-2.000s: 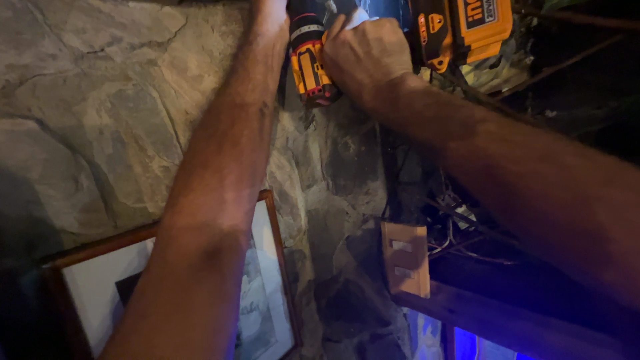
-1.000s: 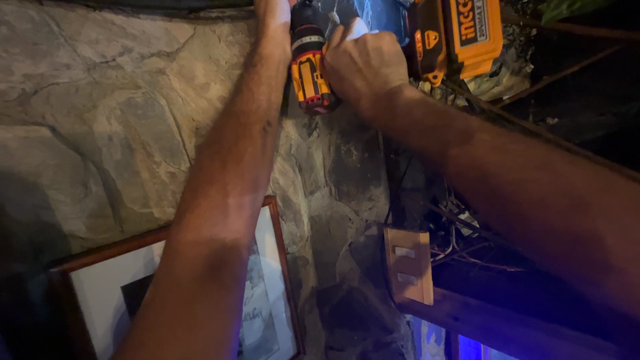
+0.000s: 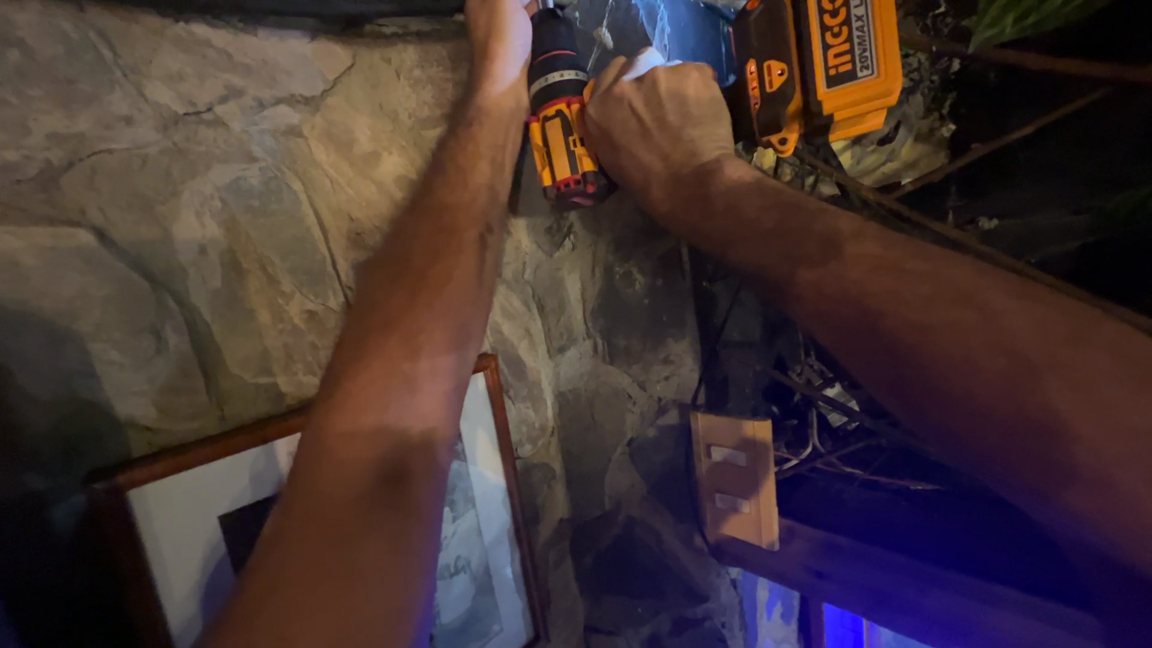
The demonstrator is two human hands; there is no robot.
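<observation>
An Ingco cordless drill, orange and black, is held sideways near the top of the view, its chuck toward the upper edge and its battery pack at the right. My right hand is wrapped around its handle. My left hand is raised beside the chuck at the top edge; its fingers are cut off by the frame, so what they touch or hold cannot be seen. A bright light falls on the surface just beyond the right hand.
Behind my arms stands a stone wall. A framed picture hangs low at the left. A two-gang switch plate sits right of the stones, near loose wires and a wooden beam. Thin branches cross the right side.
The drill's chuck and battery pack show more fully than two seconds ago as the view has shifted slightly upward. My right hand stays on the drill handle.
</observation>
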